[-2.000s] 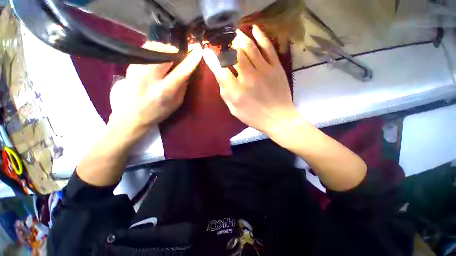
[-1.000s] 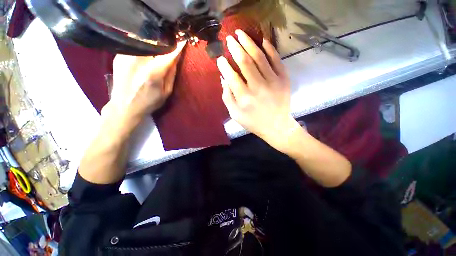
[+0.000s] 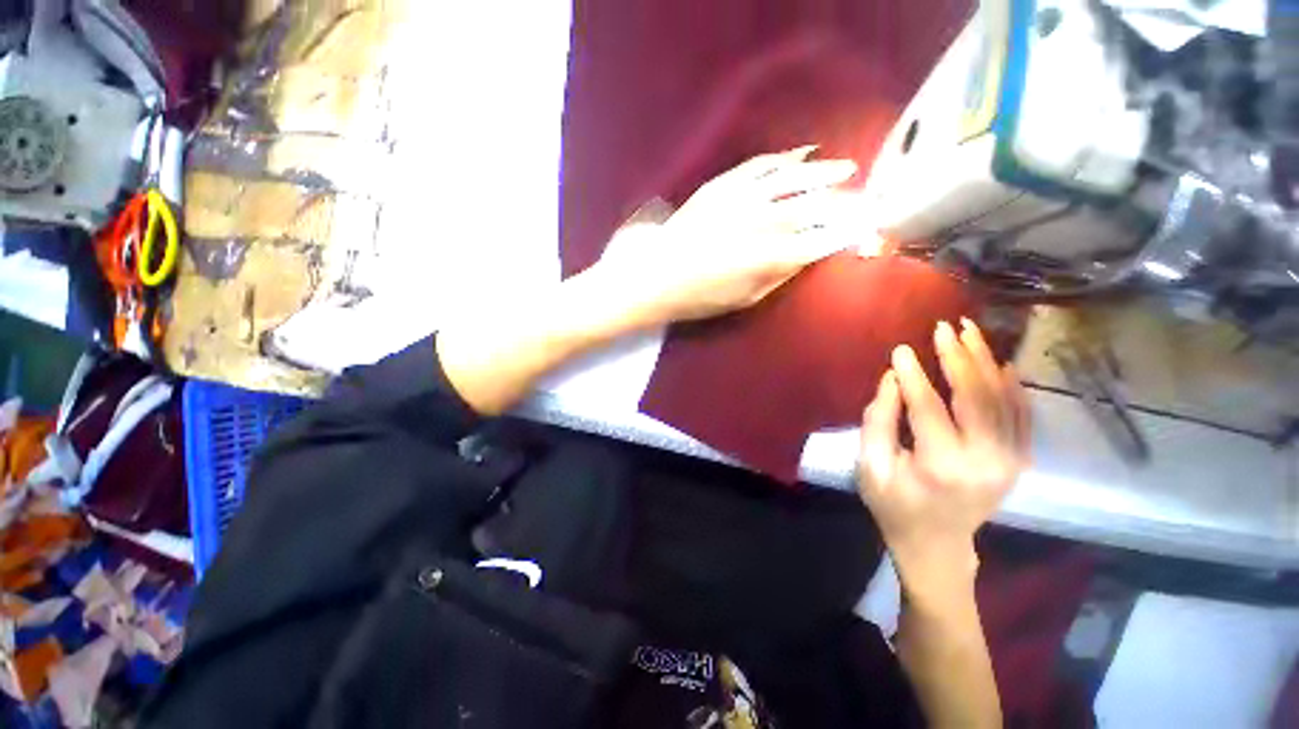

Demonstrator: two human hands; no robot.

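Observation:
A large maroon garment panel (image 3: 712, 86) lies on the white table and runs under the sewing machine head (image 3: 983, 157). A front part of the maroon cloth reaches the table's front edge. My left hand (image 3: 727, 242) lies flat on the cloth, its fingertips beside the bright lamp glow at the machine. My right hand (image 3: 947, 442) is at the cloth's right side near the table edge, fingers apart and slightly bent. The needle and presser foot are hidden by the machine head and glare.
Thread snips (image 3: 1097, 378) lie right of the machine head. Yellow and orange scissors (image 3: 143, 242) are at the far left beside brown-taped board (image 3: 278, 171). A blue basket (image 3: 235, 449) and cloth scraps (image 3: 107, 612) are at lower left. Maroon cloth (image 3: 1026, 627) hangs below the edge at right.
The view has swung left, bringing the basket, scraps and more panel into sight. My left hand has flattened on the cloth. My right hand has drawn back from the needle area towards the table edge.

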